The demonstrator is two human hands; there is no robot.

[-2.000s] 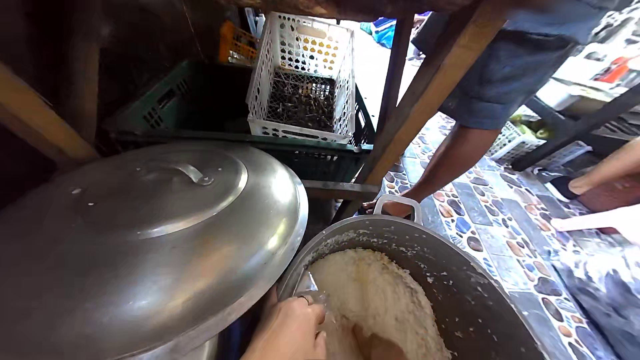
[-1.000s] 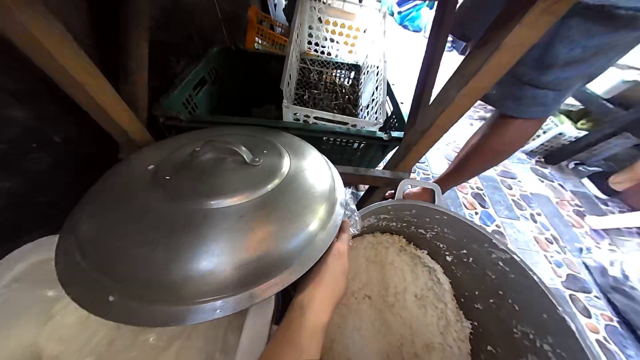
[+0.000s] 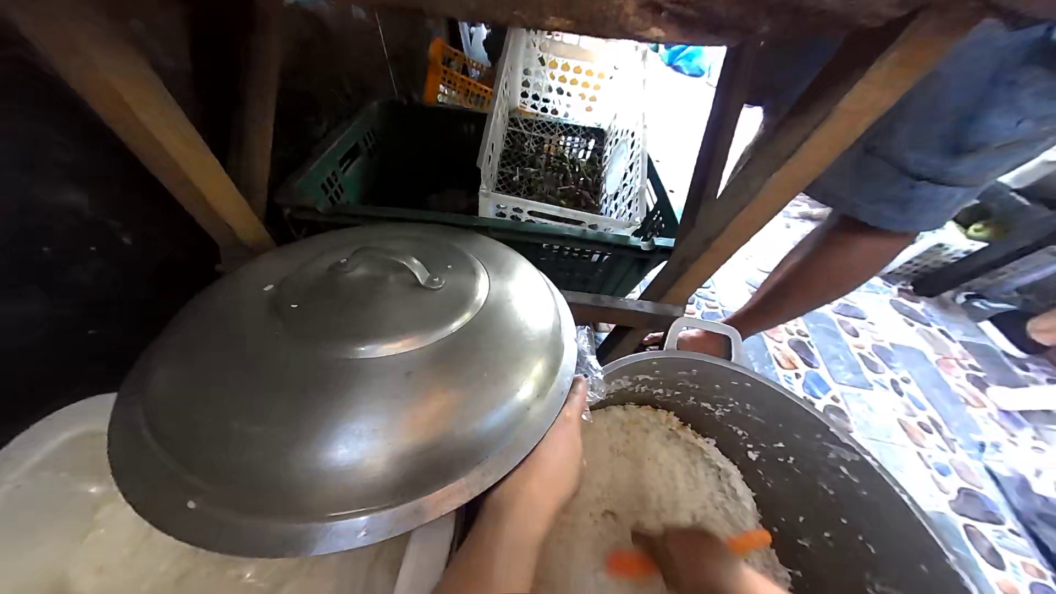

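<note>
A large domed metal lid (image 3: 355, 396) with a strap handle lies tilted over a white tub (image 3: 58, 437) of pale contents. My left hand (image 3: 553, 462) grips the lid's right rim, with crumpled clear plastic (image 3: 588, 363) beside its fingertips. To the right stands a big metal pot (image 3: 825, 478), cooked rice (image 3: 660, 470) in it and grains stuck to its wall. Over the rice, at the bottom edge, my right hand (image 3: 701, 561) is blurred and closed around an orange-coloured utensil (image 3: 634, 564), whose kind I cannot tell.
Behind the lid, a white plastic crate (image 3: 561, 216) sits on a dark green crate (image 3: 462, 219), near an orange crate (image 3: 455, 76). Wooden struts (image 3: 792, 157) slant on both sides. Another person's leg (image 3: 825, 264) stands behind the pot on the stone-patterned floor (image 3: 874, 371).
My left hand has moved from above the rice to the lid's rim. The lid has shifted, and the white tub under it shows. My right hand has come into clearer view with the orange utensil.
</note>
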